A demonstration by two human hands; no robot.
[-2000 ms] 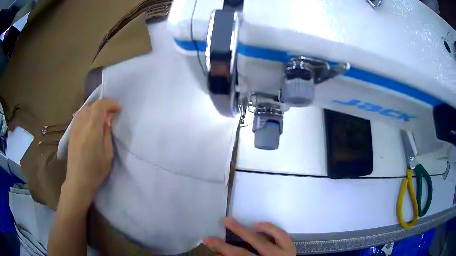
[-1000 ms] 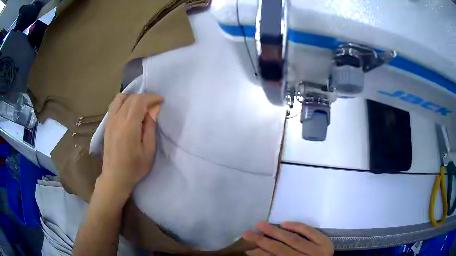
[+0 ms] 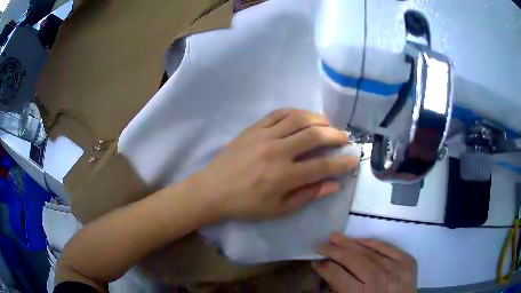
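Observation:
A cut fabric panel (image 3: pixel 245 63), white side up, lies under the sewing machine head (image 3: pixel 485 40), its right edge running down from the presser foot area. My left hand (image 3: pixel 280 166) lies spread on the panel, fingertips close to the foot at its right edge; it is somewhat blurred. My right hand (image 3: pixel 365 266) is at the panel's lower right corner, fingers on the edge, thumb hidden. The chrome take-up lever guard (image 3: pixel 437 109) stands right of the fingertips. Needle and foot are mostly hidden.
Brown panels (image 3: pixel 108 63) lie behind and left of the work. A black flat rectangle (image 3: pixel 468 194) lies on the machine bed. Yellow-handled scissors (image 3: pixel 505 257) are cut off at the right edge. A pale folded pile (image 3: pixel 60 226) sits low left. A grey fan-like object (image 3: pixel 17 71) stands far left.
My left hand has left the panel's left edge and moved right, flat near the presser foot. The panel's left part has spread out. The view has shifted; my right hand stays at the lower corner.

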